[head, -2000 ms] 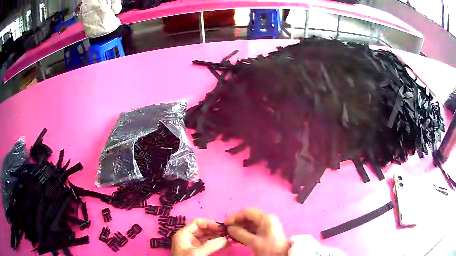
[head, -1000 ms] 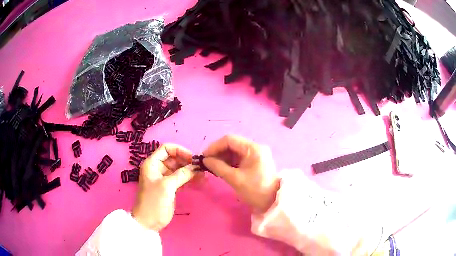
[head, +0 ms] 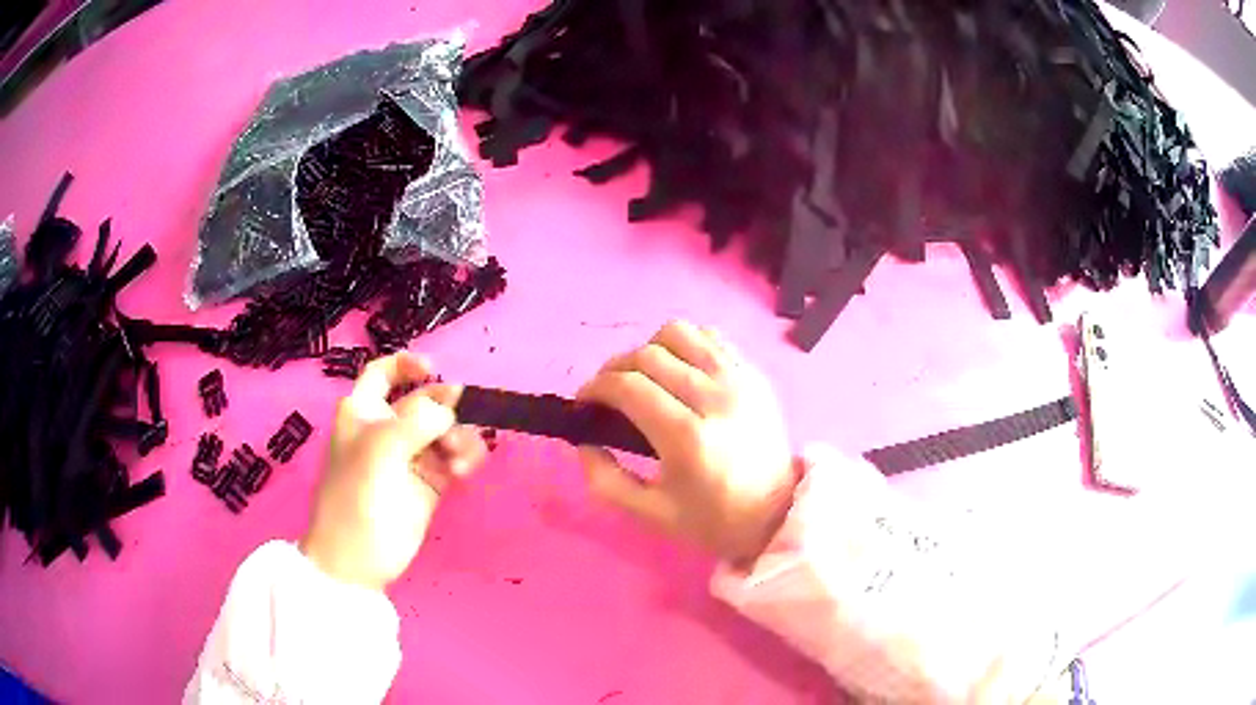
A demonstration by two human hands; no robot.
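Note:
A flat black webbing strip [head: 530,413] is stretched between my hands above the pink table. My right hand [head: 689,448] is closed around its right part. My left hand [head: 386,461] pinches its left end; a small dark piece, possibly a buckle, is mostly hidden by those fingers. Several black buckles [head: 245,472] lie to the left of my left hand. More buckles spill from a torn clear plastic bag [head: 252,207] behind them.
A large webbing pile [head: 882,138] fills the top. A smaller strap pile [head: 69,400] is at far left. A single webbing strip [head: 971,435] lies beside a pale phone [head: 1102,400] at right. A dark object [head: 1230,282] is at the right edge of the pink table [head: 537,620].
My hands have moved apart, with the strip now stretched between them. My left hand has moved left, over the nearby buckles. The view had tilted down earlier.

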